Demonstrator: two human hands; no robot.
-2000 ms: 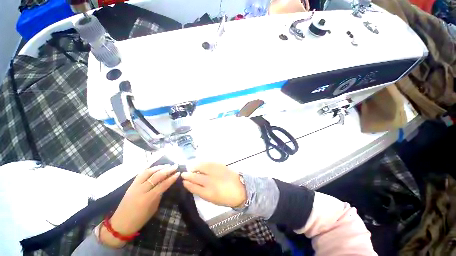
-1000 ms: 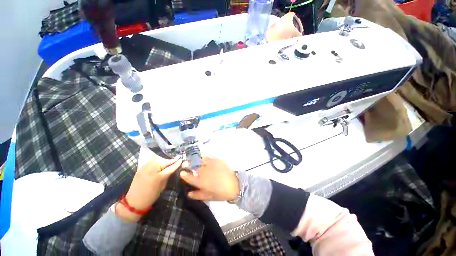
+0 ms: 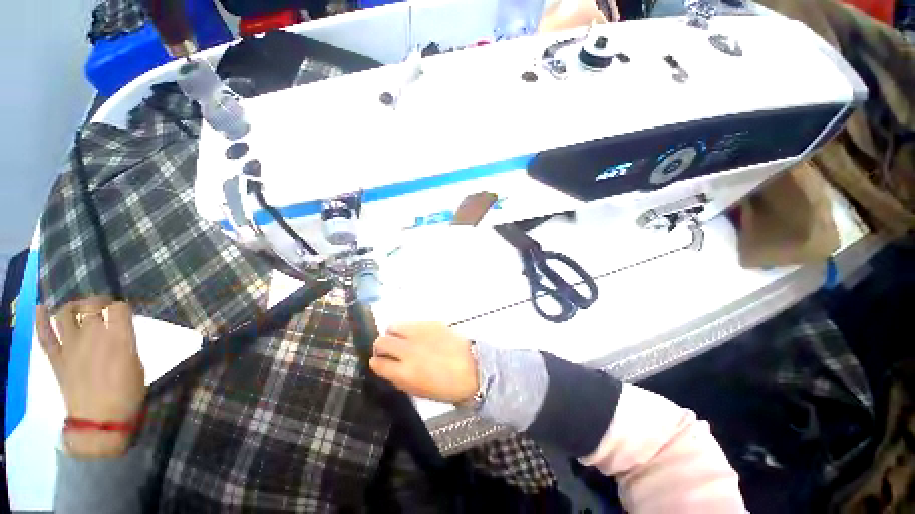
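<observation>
A plaid garment panel (image 3: 286, 402) lies on the machine table and drapes towards me, with its upper corner at the presser foot (image 3: 359, 276). A black strip (image 3: 396, 402) runs down from the foot along the panel's right side. My right hand (image 3: 426, 361) has its fingertips closed on that strip just below the foot. My left hand (image 3: 95, 356) lies at the far left on the panel's left part, fingers pointing up; whether it grips the cloth is hidden. Another dark strip (image 3: 241, 336) runs diagonally from the foot to the lower left.
The white sewing machine head (image 3: 451, 120) spans the view. Black shears (image 3: 557, 284) lie on the table under its arm. More plaid cloth (image 3: 140, 221) lies behind at left. Brown cloth (image 3: 863, 151) is heaped at right. A blue box (image 3: 130, 65) stands at the back left.
My left hand has moved from the presser foot to the far left. My right hand has drawn slightly down from the foot. The panel now lies spread between them.
</observation>
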